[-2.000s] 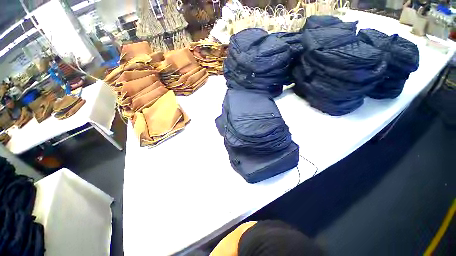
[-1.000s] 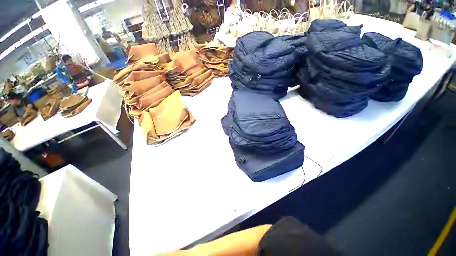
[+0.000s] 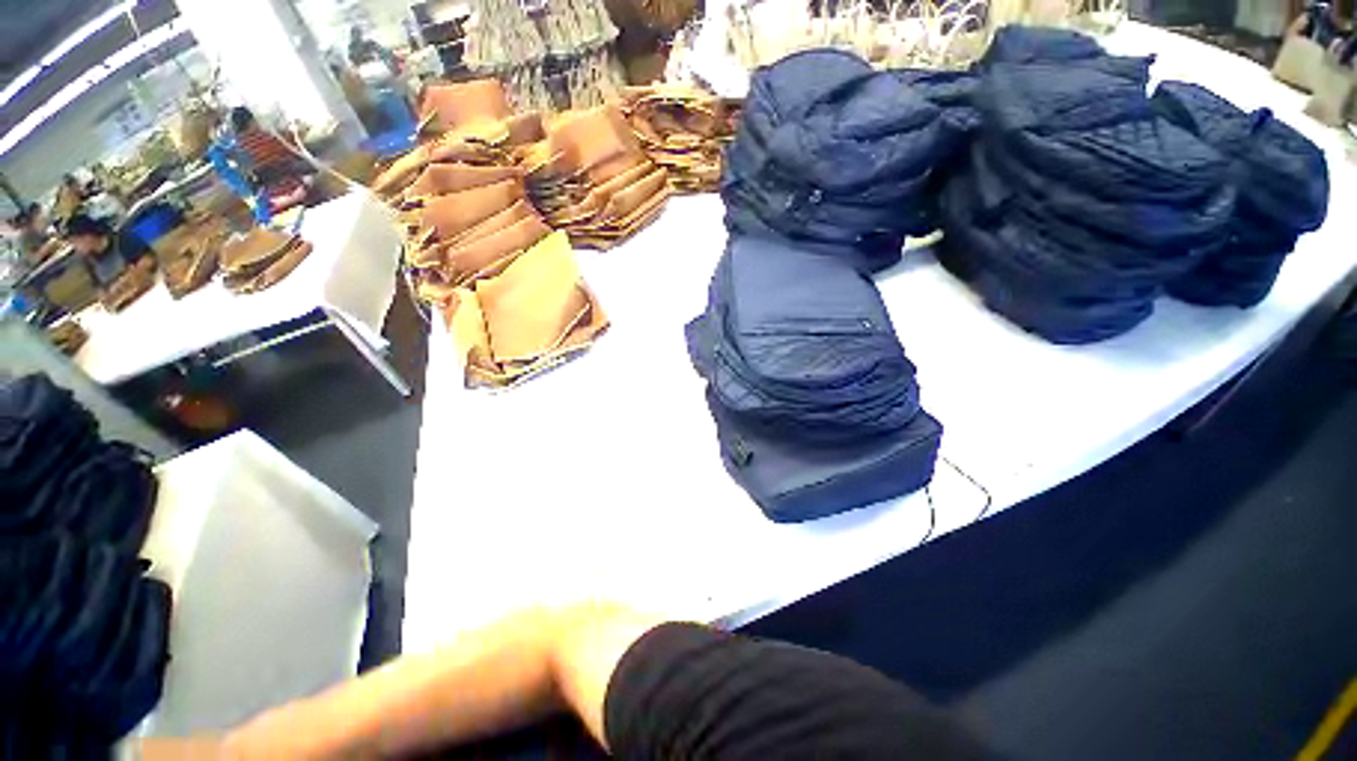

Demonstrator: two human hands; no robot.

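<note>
A short stack of dark navy quilted backpacks [image 3: 816,350] lies nearest on the white table [image 3: 514,520], with a smooth dark panel at its front and thin cords beside it. Taller piles of quilted backpacks [image 3: 1094,179] stand behind it. A bare forearm [image 3: 432,684] with a dark sleeve crosses the bottom of the picture towards the lower left. Its hand is beyond the edge, and I cannot tell which arm it is. Neither of my hands shows.
Tan-brown bag pieces [image 3: 528,305] lie stacked on the table's left part. Dark navy goods [image 3: 75,595] are piled at the far left beside a white-covered surface [image 3: 283,565]. Another white table [image 3: 223,320] with brown pieces stands behind. A person [image 3: 97,245] sits at the back left.
The bare forearm has come in from the bottom and now reaches across to the lower left. The view has shifted, so the table and its piles appear further right and slightly higher.
</note>
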